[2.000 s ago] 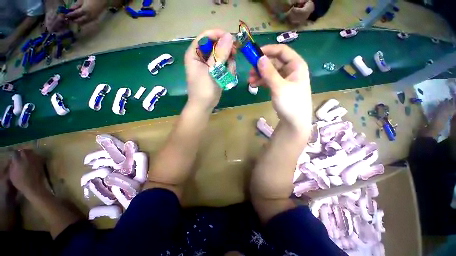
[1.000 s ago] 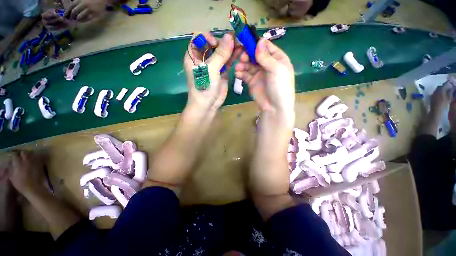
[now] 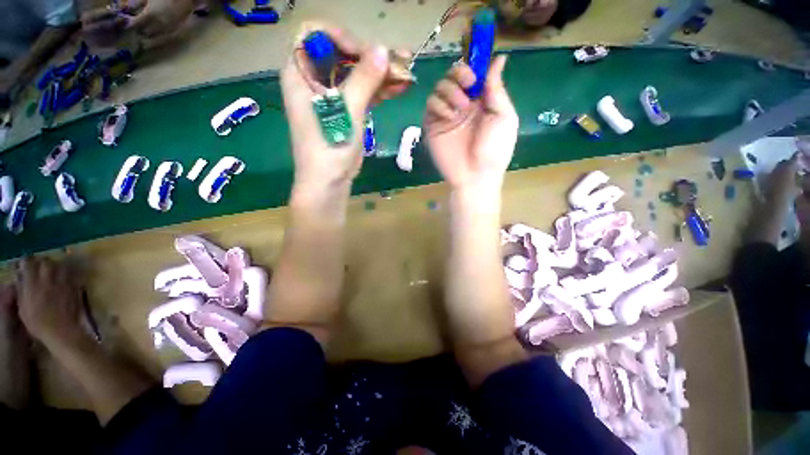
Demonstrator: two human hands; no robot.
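My left hand (image 3: 324, 115) holds a blue battery cell (image 3: 319, 46) upright, its end showing above the palm. A green circuit board (image 3: 333, 119) on thin wires hangs from it across the palm. My right hand (image 3: 471, 124) holds another blue battery cell (image 3: 480, 53) upright between thumb and fingers, with thin lead wires (image 3: 432, 43) running from its top toward my left fingertips. Both hands are raised over the green conveyor belt (image 3: 284, 164). Whether my left fingertips pinch the wires is unclear.
Part-assembled units (image 3: 164, 185) lie spaced on the belt. Housing shells are heaped at the left (image 3: 213, 293) and right (image 3: 604, 258), with more in a cardboard carton (image 3: 715, 373). A wired blue cell (image 3: 697, 227) lies on the right bench edge. Other people's hands (image 3: 53, 307) are at the sides and far edge.
Both hands have moved up; my left hand has also moved left. The cell in my right hand now stands more upright, with its wires stretched to the left. Belt parts have shifted left.
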